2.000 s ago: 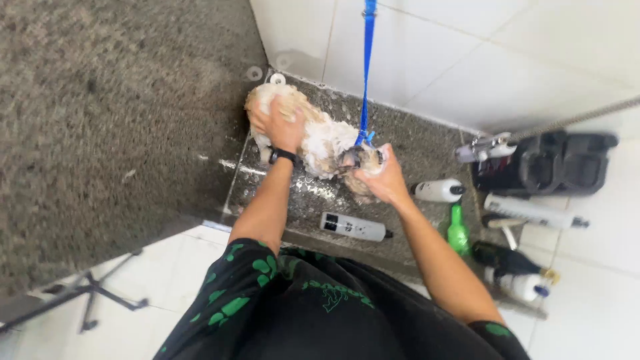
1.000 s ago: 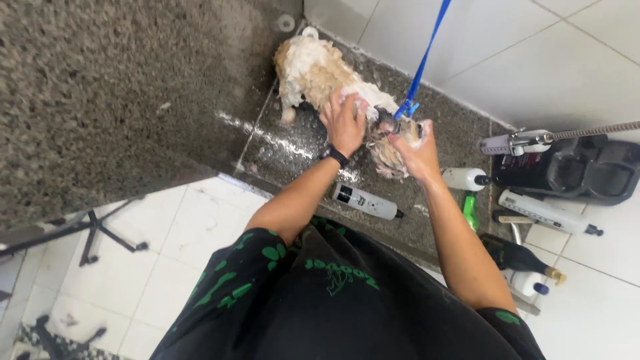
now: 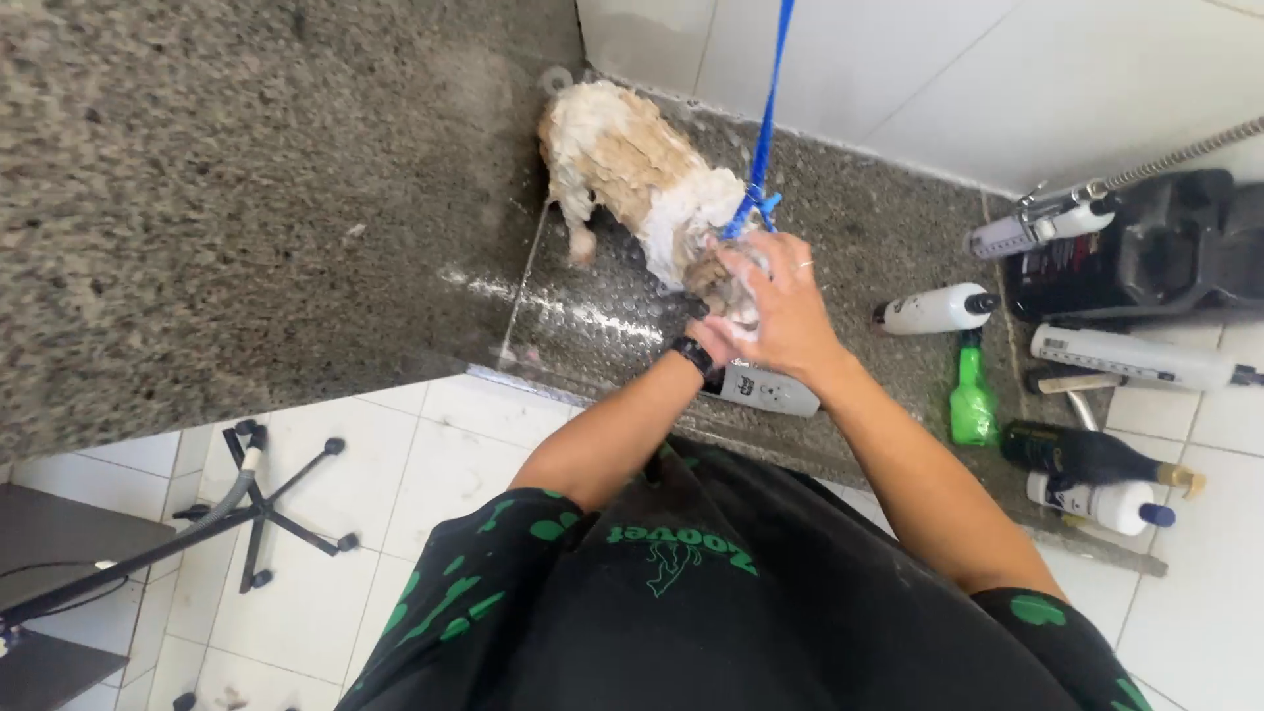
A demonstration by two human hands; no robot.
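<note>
A wet, lathered small dog [image 3: 632, 158] with tan fur stands in a speckled stone wash basin [image 3: 839, 197], its rump toward the back left corner. A blue leash [image 3: 765, 138] runs from its neck up out of view. My right hand [image 3: 785, 296] lies over the dog's head, fingers spread and bent in the foamy fur. My left hand [image 3: 718, 338] is at the muzzle side of the head, close to my right hand and partly hidden by it. A dark watch is on my left wrist. A grey-white bottle [image 3: 770, 390] lies just beneath my hands.
At right are a white bottle [image 3: 938, 309], a green spray bottle [image 3: 974, 400], a long clear bottle [image 3: 1136, 355], a dark pump bottle [image 3: 1086, 452] and black jugs [image 3: 1116, 247]. A shower hose [image 3: 1185, 148] crosses the top right. A wheeled stand [image 3: 259, 504] is on the floor, lower left.
My left hand has moved from the dog's back, through its shoulder area, to its head beside my right hand. My right hand has stayed at the head, now lying over it.
</note>
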